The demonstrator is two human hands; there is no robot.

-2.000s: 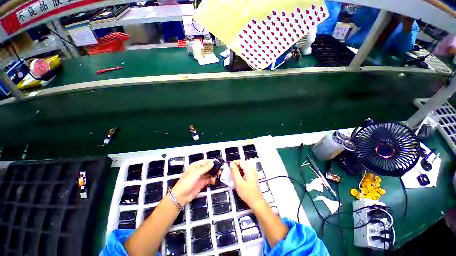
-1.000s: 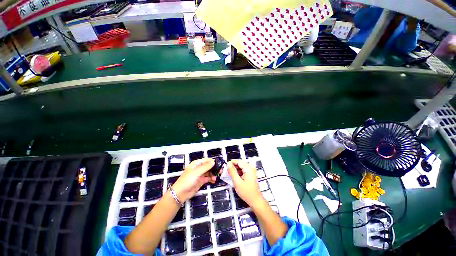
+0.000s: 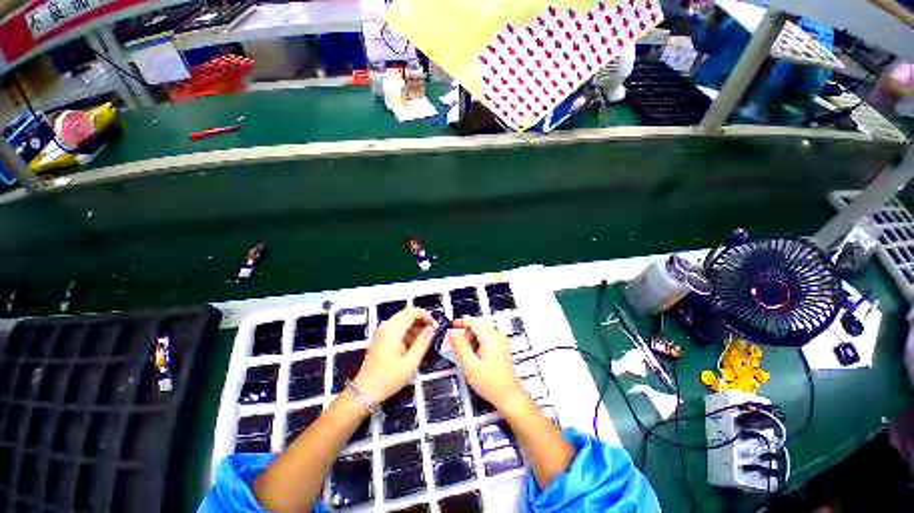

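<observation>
My left hand [image 3: 394, 353] holds a small black electronic unit [image 3: 439, 329] between its fingertips, above the white blister tray [image 3: 280, 376]. My right hand [image 3: 482, 359] is close beside it, its fingers pinching a small whitish cloth or paper [image 3: 448, 348] against the unit. The fingers hide most of the unit. The white tray holds black squarish units in its pockets. Both hands are bare.
Black tray [image 3: 95, 401] at left with one circuit strip [image 3: 163, 363]. Two strips lie on the green belt [image 3: 331, 230]. At right: fan [image 3: 772, 293], grey bottle [image 3: 656, 288], tweezers [image 3: 642, 346], yellow finger cots [image 3: 740, 367], power strip [image 3: 733, 441] and loose black cables.
The circuit strips on the belt have moved to the right. My left fingers have shifted slightly around the unit. A white tray has appeared at the upper right, near a person in blue.
</observation>
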